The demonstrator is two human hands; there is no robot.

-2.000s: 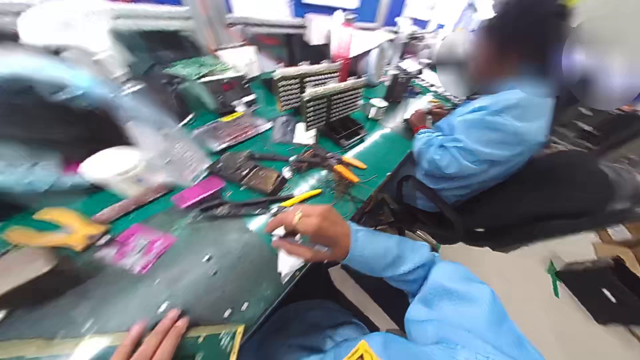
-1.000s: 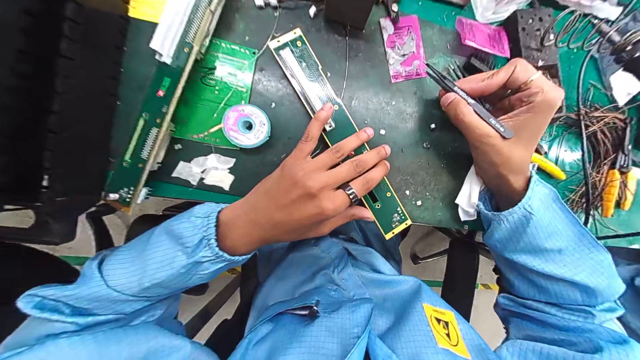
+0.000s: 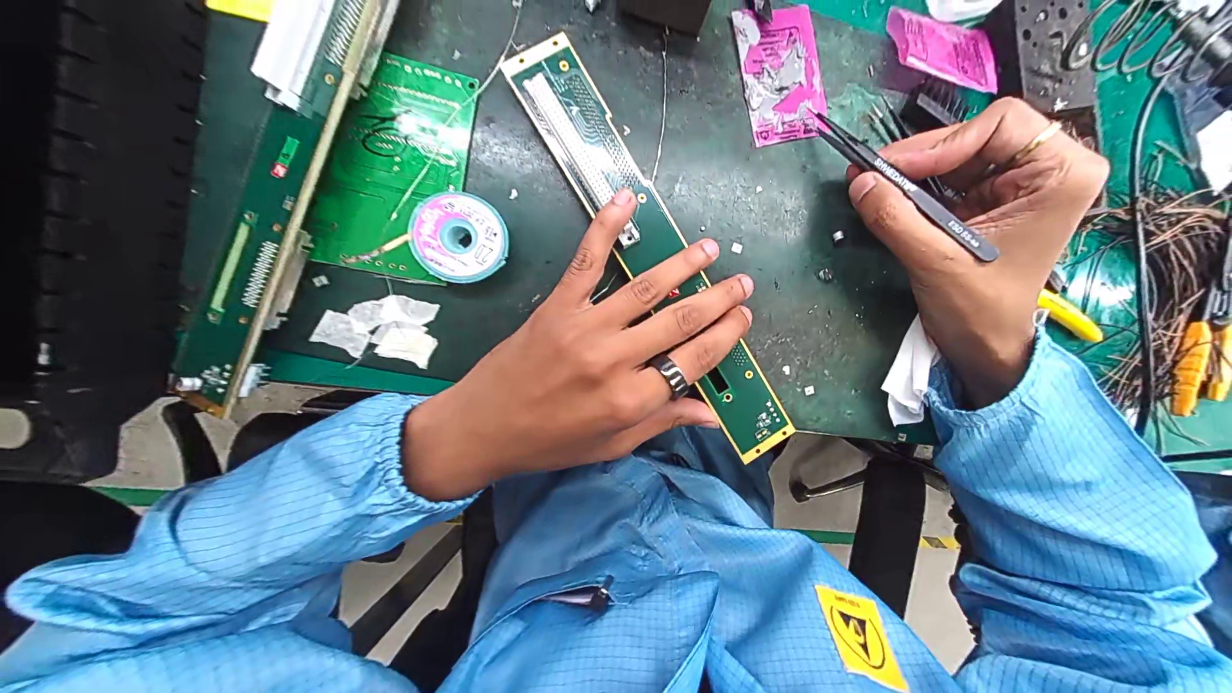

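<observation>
My left hand (image 3: 616, 356) lies with spread fingers across a long, narrow green circuit board (image 3: 664, 226), which rests at a slant on the dark work mat. A long white connector (image 3: 577, 135) runs along the board's upper part; my fingers hide some of its middle. In my right hand (image 3: 982, 192) is a pair of black tweezers (image 3: 905, 188), held between thumb and fingers. Their tips point up and left, by the lower edge of a pink packet (image 3: 782, 77). Small white bits lie on the mat between the board and my right hand.
At left a larger board assembly (image 3: 279, 212) stands over a green board (image 3: 404, 154), beside a solder wire spool (image 3: 459, 237). White scraps (image 3: 380, 327) lie below. At right are a second pink packet (image 3: 943, 48), a wire bundle (image 3: 1155, 279), orange-handled pliers (image 3: 1193, 366) and white tissue (image 3: 910, 375).
Two seconds ago the view was farther right, with a co-worker in sight; it has swung left and down. Since one second ago both hands have stayed about as they were, tweezers still held.
</observation>
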